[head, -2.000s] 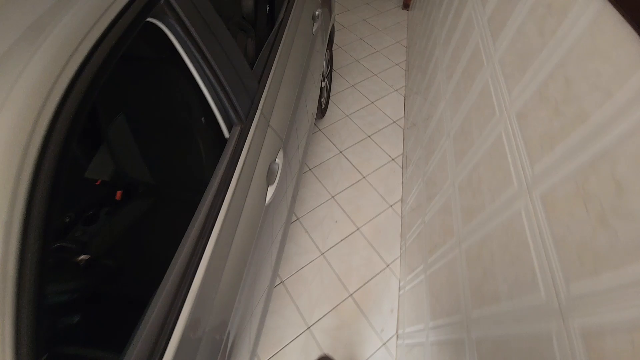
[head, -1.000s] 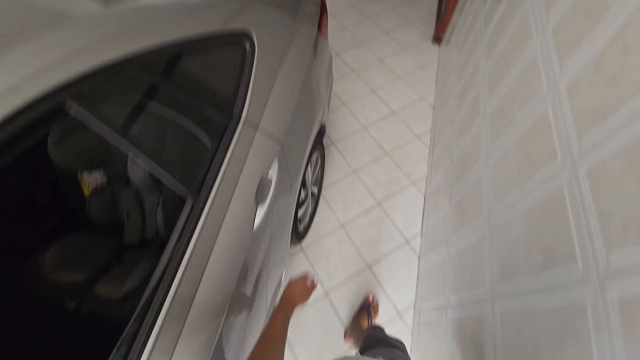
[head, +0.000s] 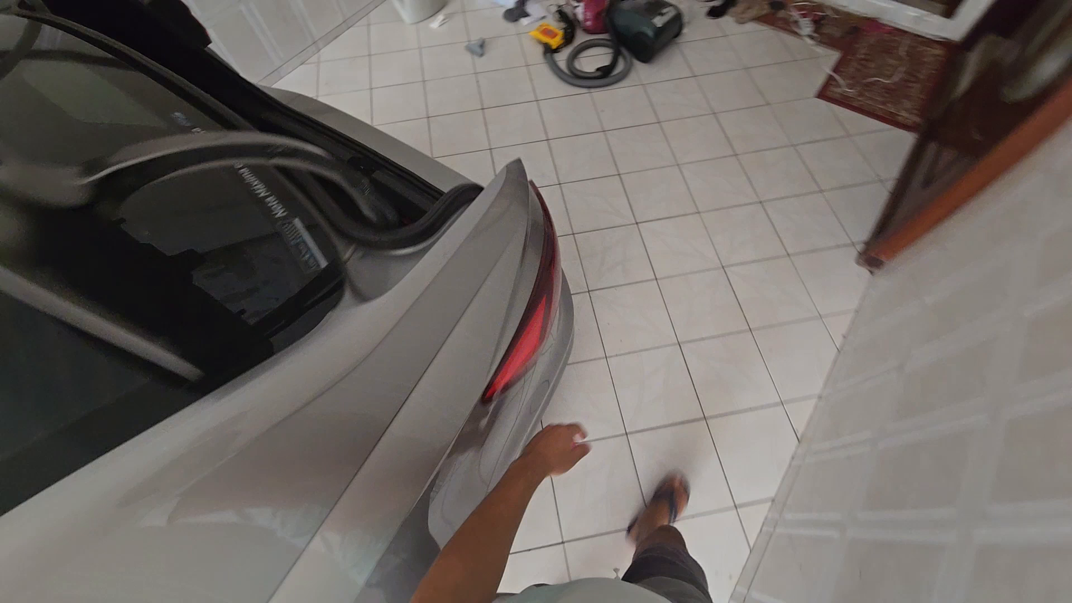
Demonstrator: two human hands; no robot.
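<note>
My left hand (head: pixel 558 450) hangs low beside the rear corner of a silver car (head: pixel 394 360), just below its red tail light (head: pixel 528 339). Its fingers look curled, with nothing visible in them, though blur hides the details. My right hand is outside the view. The car's trunk lid stands raised, and its rear window bears writing. One of my feet, in a dark flip-flop (head: pixel 667 496), is on the white tiled floor.
A tiled wall (head: pixel 946 419) runs along the right, with a wooden-edged piece (head: pixel 963 197) beyond it. Farther ahead lie a canister vacuum cleaner (head: pixel 645 29), its grey hose (head: pixel 586 79), a yellow object (head: pixel 548 35) and a patterned rug (head: pixel 888 79).
The view has moved along the car from its side doors to its rear corner. My left hand, out of view two seconds ago, has come into view.
</note>
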